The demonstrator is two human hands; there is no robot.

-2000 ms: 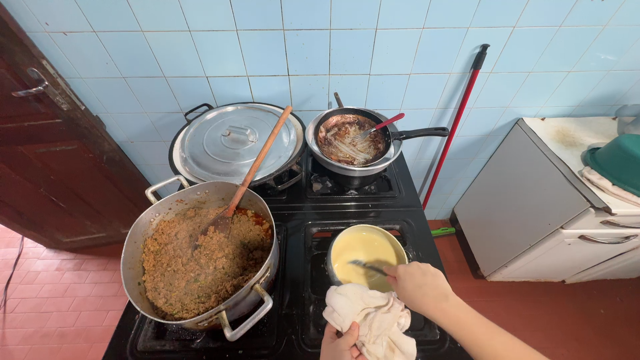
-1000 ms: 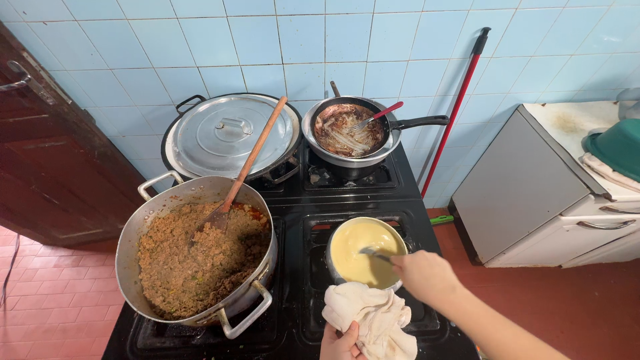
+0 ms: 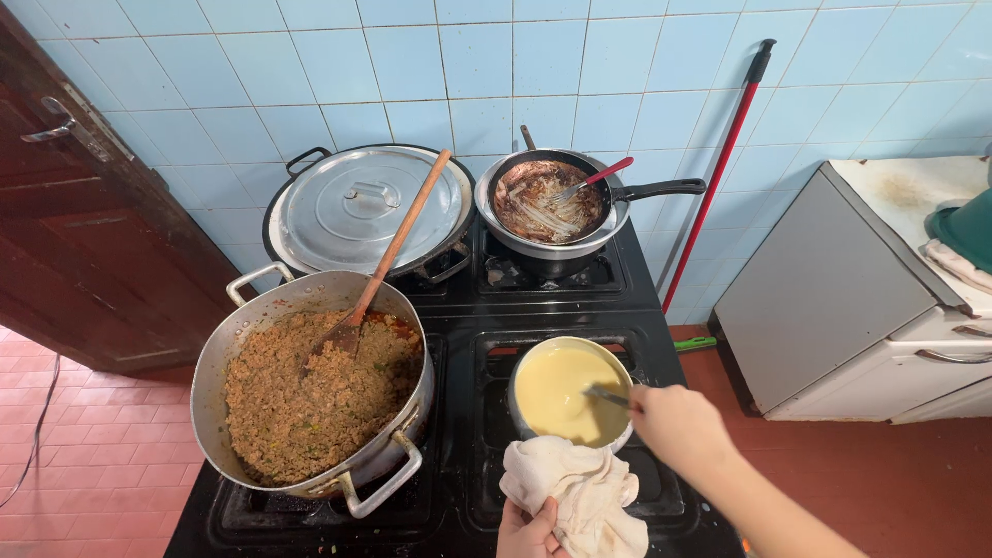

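My right hand [image 3: 678, 426] is closed around the handle of a metal utensil [image 3: 606, 395], whose end dips into pale yellow liquid [image 3: 570, 387] in a small pot [image 3: 527, 422]. My left hand [image 3: 535, 531] grips a bunched off-white cloth [image 3: 577, 492] against the near side of that pot, where the cloth hides the rim's edge and anything under it. To the left stands a large aluminum pot [image 3: 205, 411] of cooked ground meat [image 3: 310, 395], with a wooden spoon [image 3: 403, 225] leaning in it.
The pots stand on a black stove [image 3: 453, 325]. At the back are a large pot with a metal lid [image 3: 364, 205] and a greasy frying pan [image 3: 554, 201] holding a red-handled fork [image 3: 608, 170]. A red pole [image 3: 717, 174] leans on the tiled wall, left of a white cabinet [image 3: 829, 294].
My right hand and the utensil have shifted about within the small pot, and the liquid's surface shows changed ripples. My left hand stays at the cloth.
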